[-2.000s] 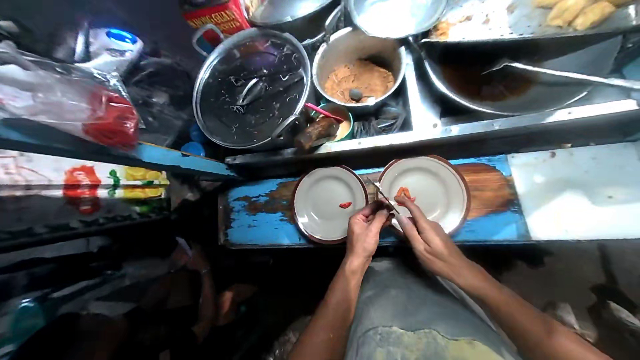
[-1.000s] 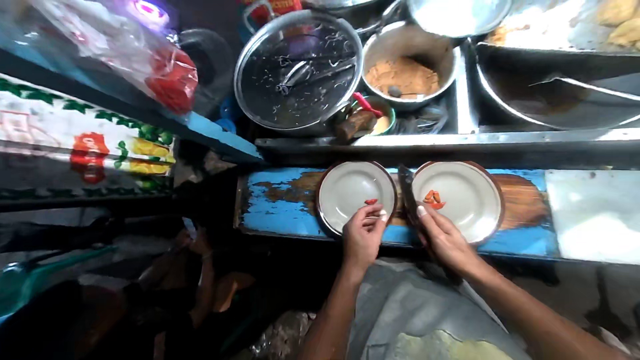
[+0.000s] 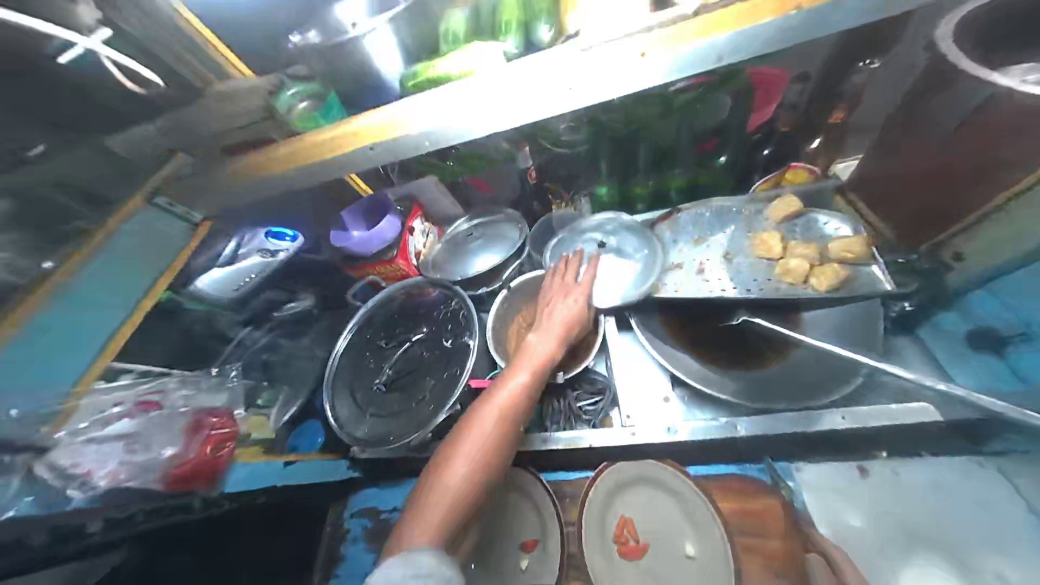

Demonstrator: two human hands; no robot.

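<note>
My left hand (image 3: 566, 299) reaches over an open pot of brown paste (image 3: 524, 333), its fingers spread at the near edge of a shiny metal lid (image 3: 605, 260); nothing shows held in it. My right hand (image 3: 833, 561) is at the bottom edge, mostly cut off, beside what seems a knife blade (image 3: 782, 481); its grip cannot be made out. Between the arms lie two brown-rimmed plates. The right plate (image 3: 666, 520) bears red chili pieces (image 3: 628, 539) and a small pale piece (image 3: 690, 550). The left plate (image 3: 536, 496), partly behind my forearm, has a red piece (image 3: 529, 545) and a pale bit.
A wok of dark oil (image 3: 812, 382) holds a long-handled metal utensil (image 3: 861, 357). Behind it, fried pieces (image 3: 803, 252) lie on a perforated metal tray (image 3: 707, 219). A glass-lidded pan (image 3: 406, 357) stands left of the pot. A shelf edge (image 3: 487, 106) crosses above.
My left hand has moved from the left plate up over the pot to the metal lid. My right hand has moved right, off the right plate. The view has swung upward.
</note>
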